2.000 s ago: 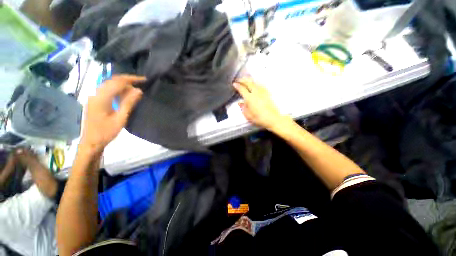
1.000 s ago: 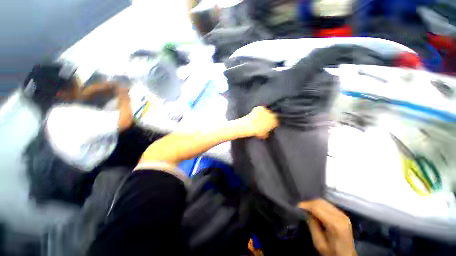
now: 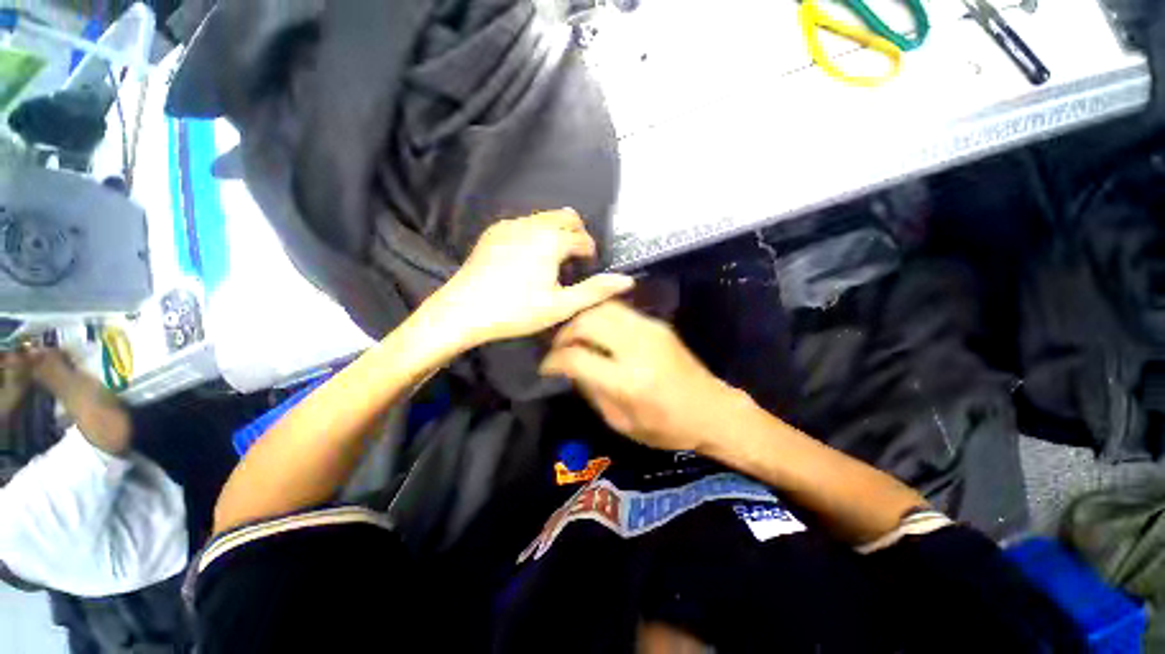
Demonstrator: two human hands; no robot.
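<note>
A dark grey garment (image 3: 498, 141) lies in a folded heap on the white machine table and hangs over its front edge. My left hand (image 3: 526, 275) is on the cloth at the table edge, with fingers curled and the thumb pointing right. My right hand (image 3: 626, 371) is just below and to the right, its fingertips pinching the hanging part of the garment close to my chest. The two hands are close together. The needle area is not clearly seen.
Scissors with yellow and green handles (image 3: 853, 49) and a slim black tool (image 3: 1012, 44) lie on the table (image 3: 754, 141) at right. A person's arm (image 3: 87, 399) and a grey machine end (image 3: 64, 243) are at left. A blue bin (image 3: 1080, 598) is at lower right.
My left hand has come down to the table edge, and my right hand has moved beside it. The view has swung right and down, and the garment's lower part is gathered between the hands.
</note>
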